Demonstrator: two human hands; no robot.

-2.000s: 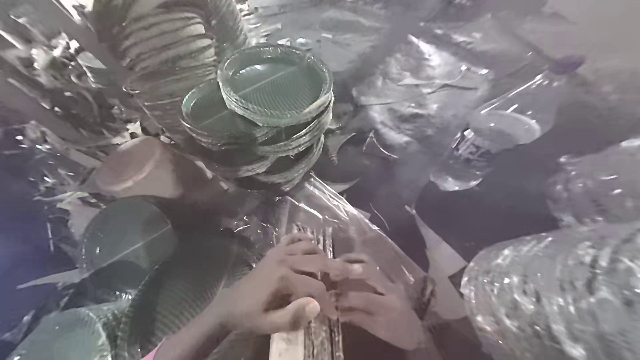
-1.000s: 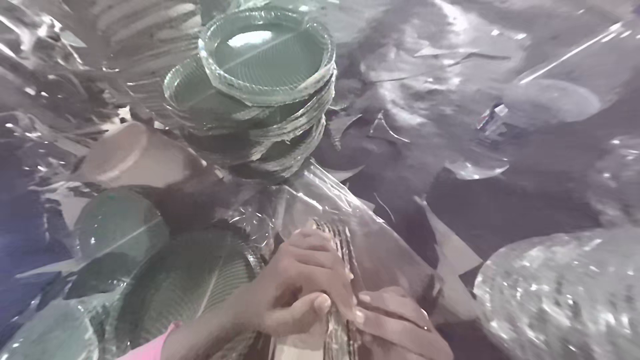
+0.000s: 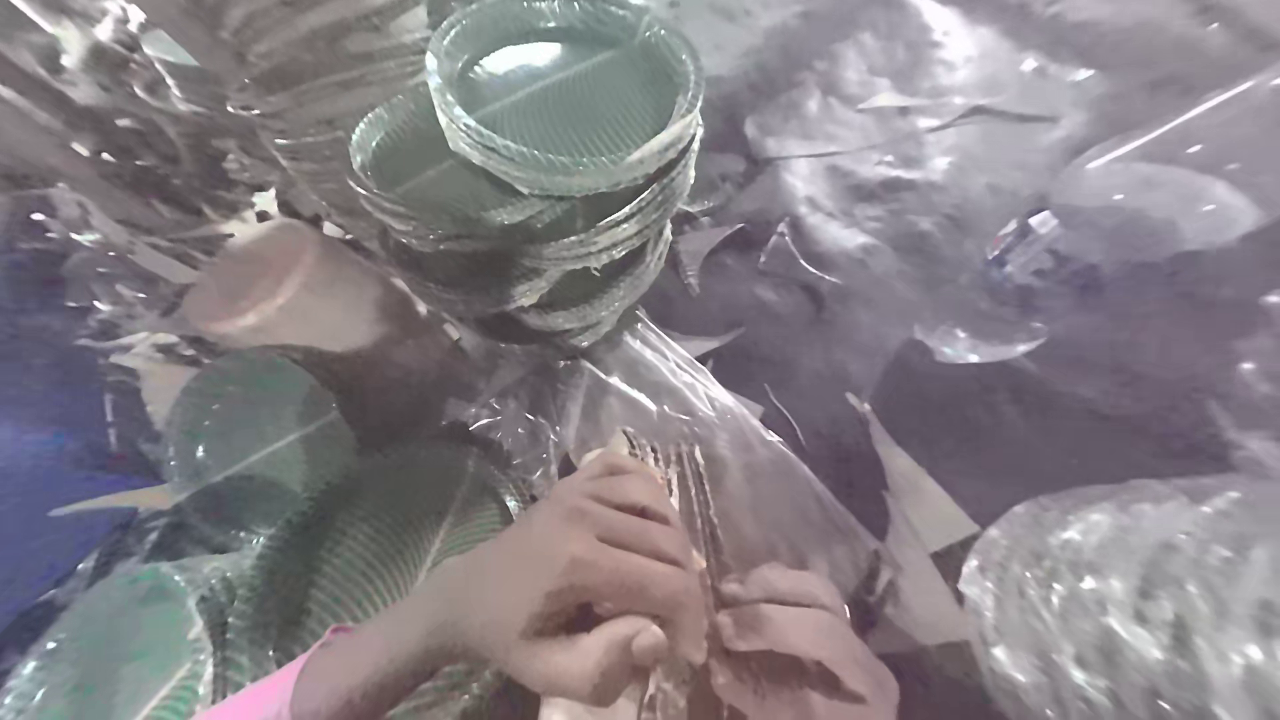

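A clear plastic bag [image 3: 740,440] lies at the lower middle with a stack of thin, edge-on pieces [image 3: 690,490] in it or under it; which one I cannot tell. My left hand [image 3: 600,580] presses over the left side of this stack, fingers curled. Against its right side my right hand [image 3: 800,640] rests, fingers bent on the plastic. Just beyond the bag rises a pile of round green ribbed plates [image 3: 570,100] with clear film at their rims. More green plates [image 3: 390,540] lie left of my left hand.
A pale cup-like container [image 3: 290,290] lies on its side at the left. Film-wrapped stacked items [image 3: 1130,590] stand at the lower right. Crumpled clear plastic [image 3: 840,130] spreads at the upper right, near a clear bottle [image 3: 1030,240]. Pale triangular scraps [image 3: 920,500] lie right of the bag.
My right hand has shifted down along the stack, away from the fingers of my left hand. The view has moved closer to the plates.
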